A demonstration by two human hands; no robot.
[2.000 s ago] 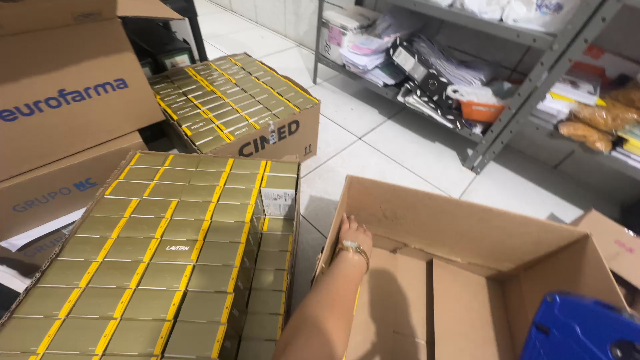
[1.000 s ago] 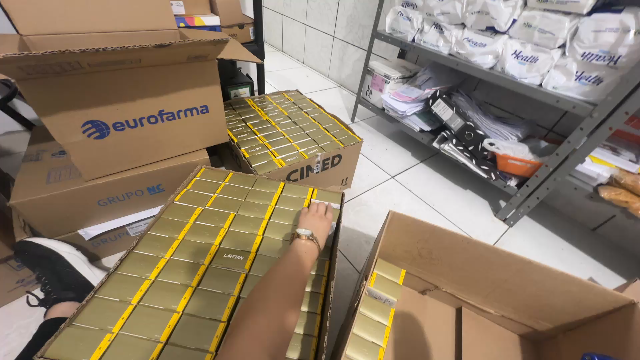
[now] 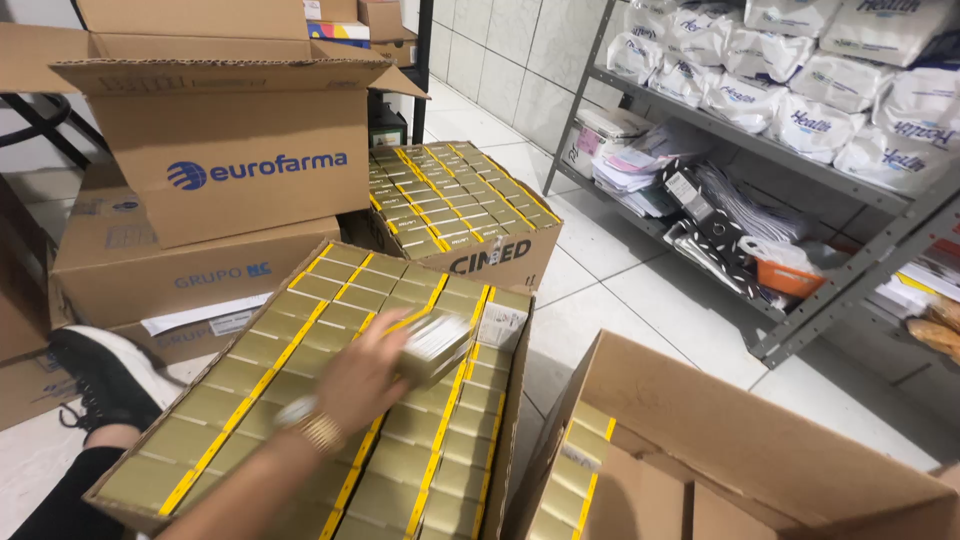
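My left hand (image 3: 364, 379), with a gold-coloured watch or bracelet at the wrist, holds a small gold medicine carton or pack (image 3: 435, 349), blurred, above an open cardboard box (image 3: 520, 397). That box is packed with rows of gold cartons (image 3: 292, 360) with yellow stripes. To its right, a second open cardboard box (image 3: 720, 405) has a short row of the same cartons (image 3: 577, 472) along its left wall. My right hand is out of view.
Behind stands another full box of gold cartons (image 3: 510, 259). An open Eurofarma box (image 3: 255, 161) sits on stacked boxes at left, near a shoe (image 3: 112, 375). A metal shelf (image 3: 757, 150) with white packs and papers is at right.
My left hand has moved from the right-hand box to the full box, and now holds a gold pack. More cartons show in the right-hand box than at first. A blue object has left the view.
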